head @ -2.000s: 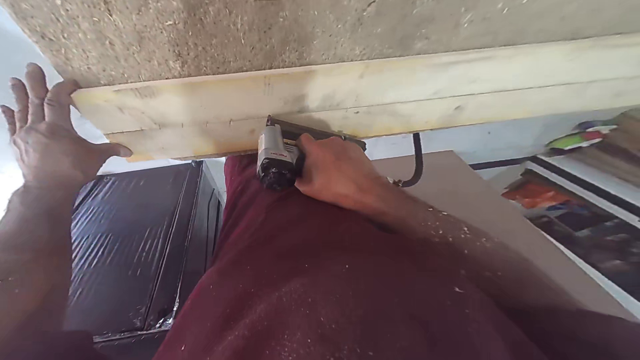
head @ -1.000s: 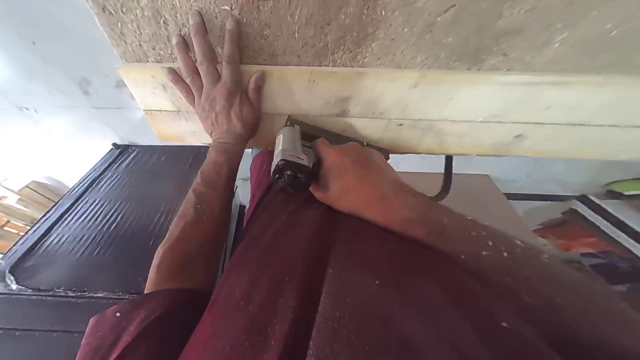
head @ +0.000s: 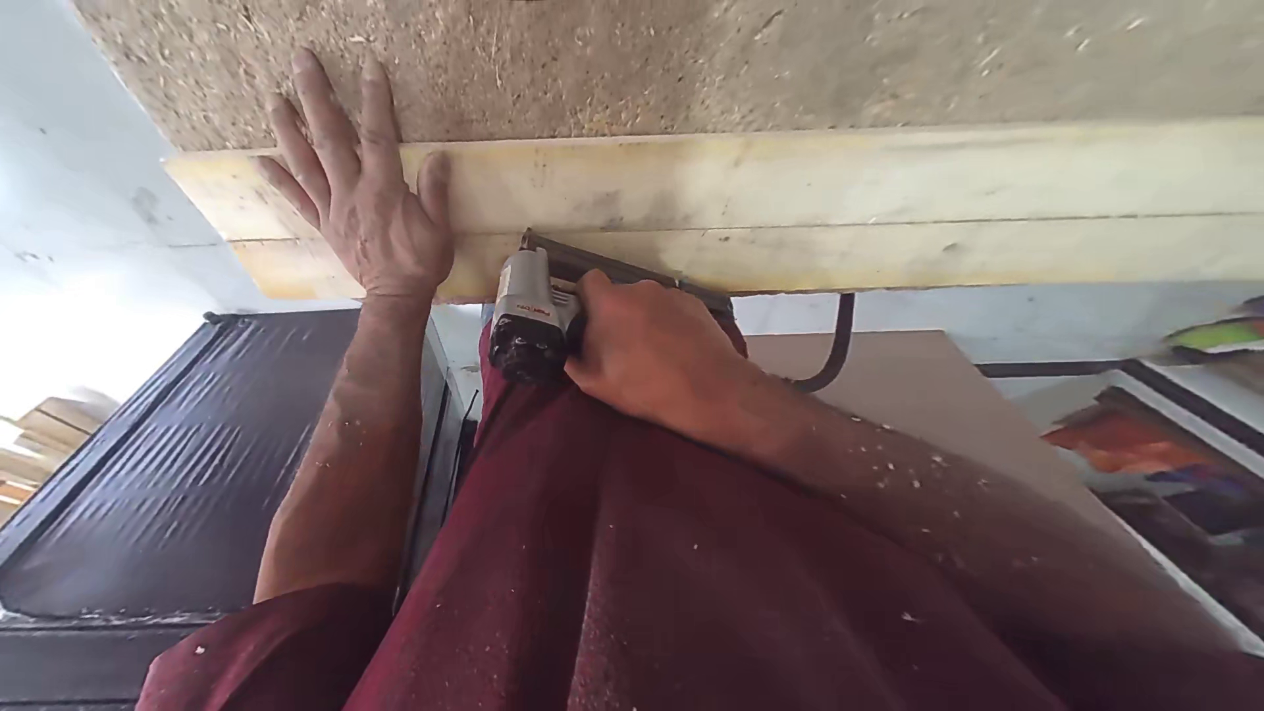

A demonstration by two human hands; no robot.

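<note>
My left hand [head: 370, 193] lies flat with its fingers spread over the left part of a pale wooden board [head: 829, 188], its fingertips reaching onto the rough particleboard panel [head: 632, 69]. Gripped in my right hand [head: 662, 346] is a pneumatic stapler or nailer [head: 533, 316] with a grey body and a black cap. The tool's nose rests at the line that runs along the board, a little right of my left hand. My right fingers wrap its handle and hide part of it. A dark air hose [head: 839, 346] shows to the right of the tool.
A black plastic-wrapped box [head: 178, 464] stands at the lower left, with wood pieces [head: 59, 430] beyond it. Under the board at the right is a flat brown panel [head: 889, 395]. Farther right lie orange and dark items [head: 1136, 439] in a white-edged container or frame.
My left hand has moved from the board's left end inward, nearer the tool, and now lies flat on the board. My right hand has kept its grip on the tool.
</note>
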